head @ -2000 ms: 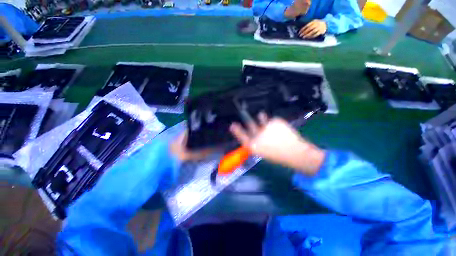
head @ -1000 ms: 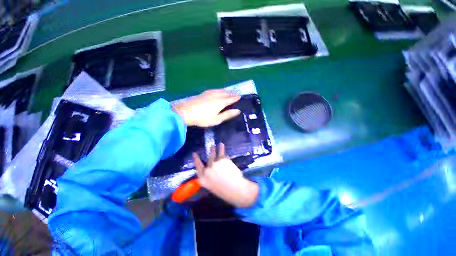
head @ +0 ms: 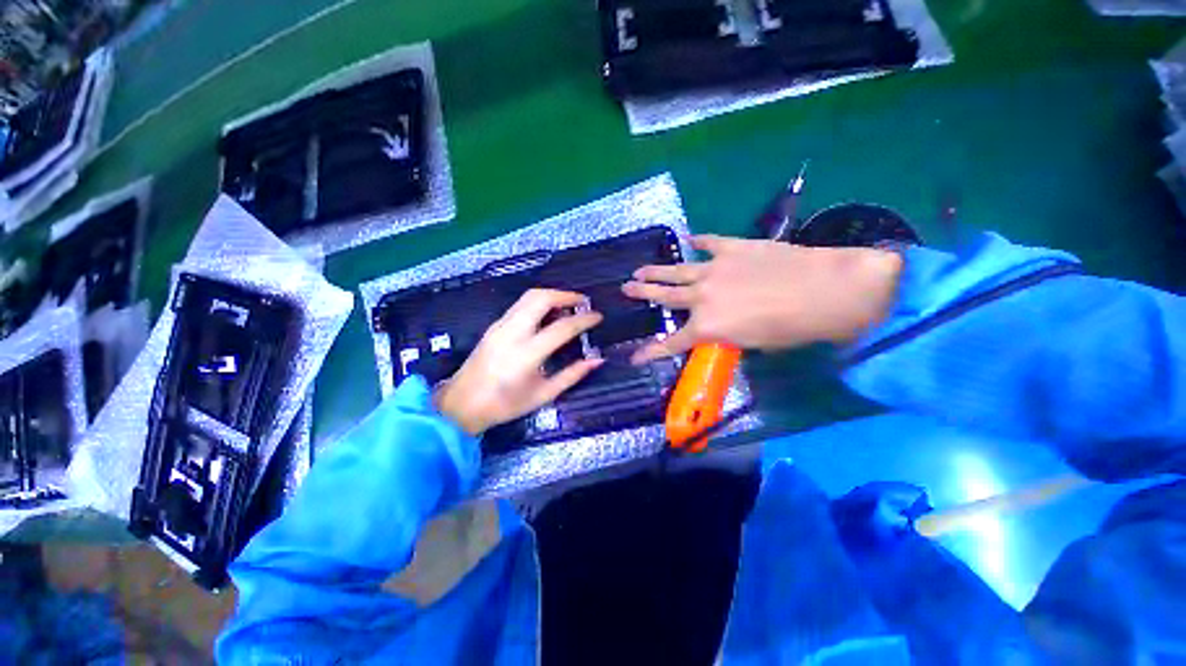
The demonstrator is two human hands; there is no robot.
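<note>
A black plastic housing (head: pixel 605 267) lies flat on silvery bubble wrap (head: pixel 657 202) in front of me. My left hand (head: pixel 514 364) rests over its middle, fingers bent and apart, with no part visible in them. My right hand (head: pixel 780 293) is over its right end, fingers spread. The orange handle of an electric screwdriver (head: pixel 704 397) comes out below the right palm, and its dark nose and thin bit show above the hand, pointing away from me. What lies under the fingers is hidden.
A round dark dish (head: pixel 858 225) is partly behind my right hand. Another housing on wrap (head: pixel 221 416) lies at the left, one at the back left (head: pixel 371 150) and one at the back right (head: pixel 780 52). A black cord (head: pixel 969 308) runs across my right sleeve.
The housing was carried in the air, then laid on the wrap; it now lies turned, its pale marks at the left. My left hand drew back to its middle; my right moved to its right end.
</note>
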